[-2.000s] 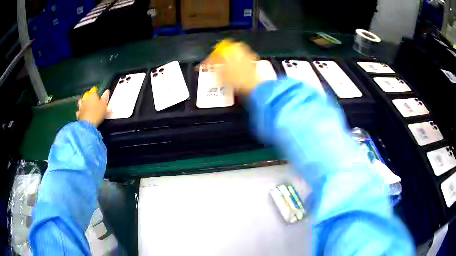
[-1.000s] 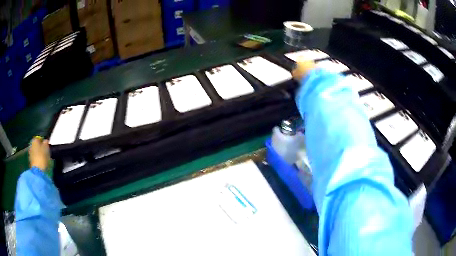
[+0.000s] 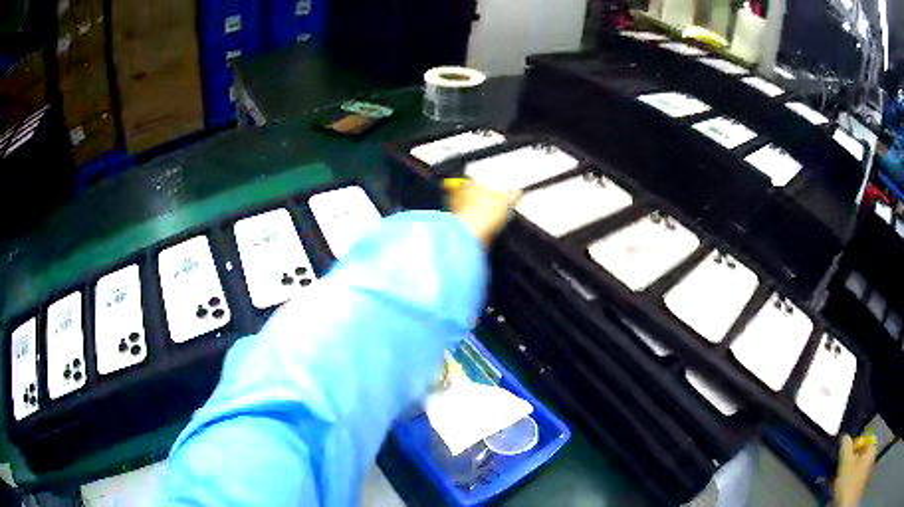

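A long black phone tray with a row of pale phones, lenses at their far ends, lies over a stack of black trays on the right. My left hand reaches across and grips its far-left end, with a yellow finger cot showing. My right hand, cut off by the lower edge, is at its near-right end with a yellow cot; its grip is partly hidden. Phones in a tray below show past the near edge. A second black tray at left holds phones with lenses towards me, partly covered by my left sleeve.
A blue parts box with clear lids and a white piece sits between the trays. A tape roll and a small flat brown item lie on the green bench behind. More stacked phone trays stand at back right. Cartons and blue bins are at back left.
The view has turned right. My hands have left the ends of the left tray stack and are now at the right tray's ends. The left stack now shows phones with lenses towards me.
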